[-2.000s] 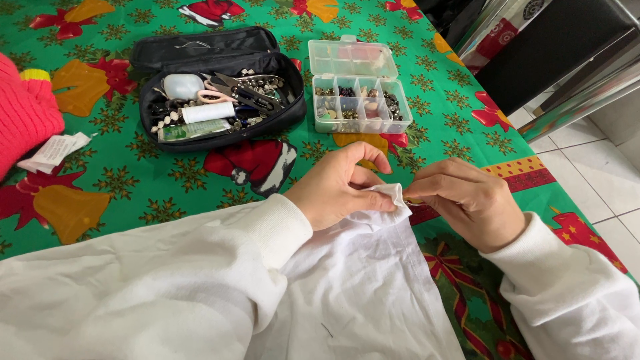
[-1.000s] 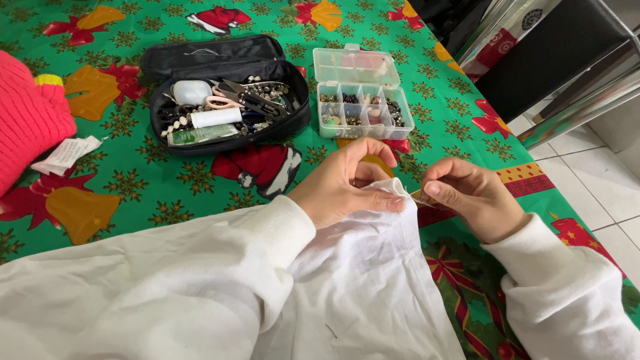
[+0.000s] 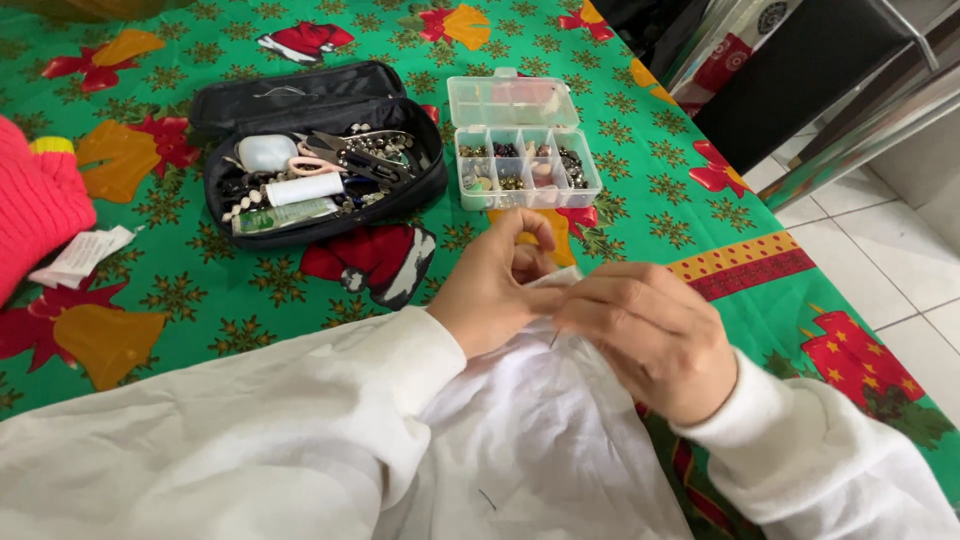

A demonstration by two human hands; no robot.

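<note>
White fabric (image 3: 525, 420) lies across the front of the table, its upper edge bunched between my hands. My left hand (image 3: 495, 285) pinches that edge between thumb and fingers. Right beside it, my right hand (image 3: 652, 330) has its fingertips together at the fabric, touching or nearly touching the left thumb. A thin dark needle-like sliver (image 3: 556, 337) shows just below the right fingertips; its other end is hidden. Lower on the fabric lies a short dark thread or pin (image 3: 487, 499).
Beyond my hands stand an open black zip case (image 3: 442, 176) with thread snips, a white thread spool (image 3: 304, 190) and beads, and an open clear plastic bead box (image 3: 592, 191). A red knitted item (image 3: 45, 202) with a tag is at left. A black chair (image 3: 795, 75) stands beyond the table's right edge.
My right hand has moved left, over the fabric edge and against my left hand; one second ago it was a little apart to the right.
</note>
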